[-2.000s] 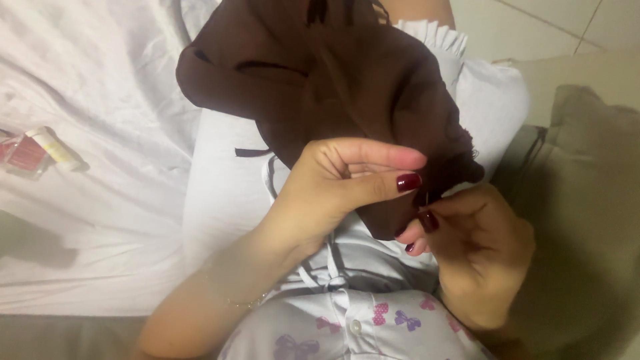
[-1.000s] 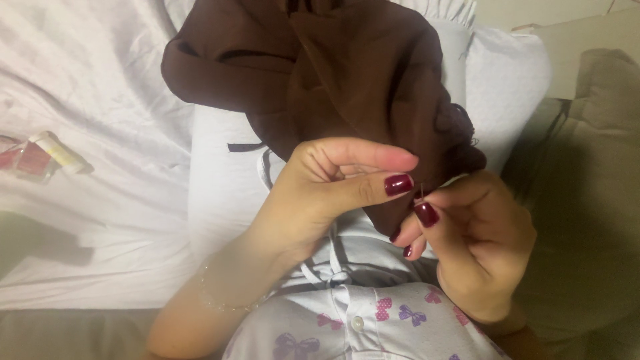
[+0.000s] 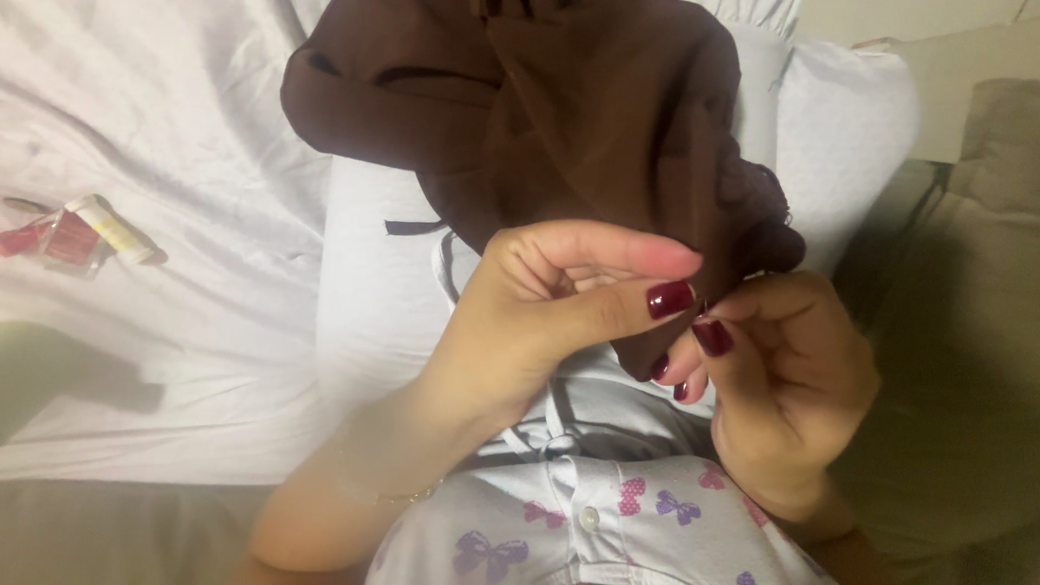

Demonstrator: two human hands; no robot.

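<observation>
A dark brown fabric garment (image 3: 585, 122) lies bunched over my lap, with a gathered edge at its right side. My right hand (image 3: 780, 366) pinches a small thin needle or pin (image 3: 705, 309) between thumb and forefinger, beside the fabric's lower tip; its other fingers curl behind that tip. My left hand (image 3: 561, 301) is just left of it, palm side partly up, with thumb and forefinger extended and a gap between them. The left thumb's nail is close to the needle or pin; whether it touches is unclear. Any thread is too fine to make out.
On the pale sheet (image 3: 203, 366) at the left lie a clear box with red contents (image 3: 71, 240) and a white-and-yellow tube (image 3: 114, 230). A white pillow (image 3: 845, 146) is under the fabric. Olive cushions (image 3: 959, 341) stand at the right. A dark ribbon end (image 3: 413, 227) sticks out from the fabric.
My left thumb and my right fingertips have come closer together at the fabric's lower tip. The needle or pin stood more upright and showed more plainly a second ago.
</observation>
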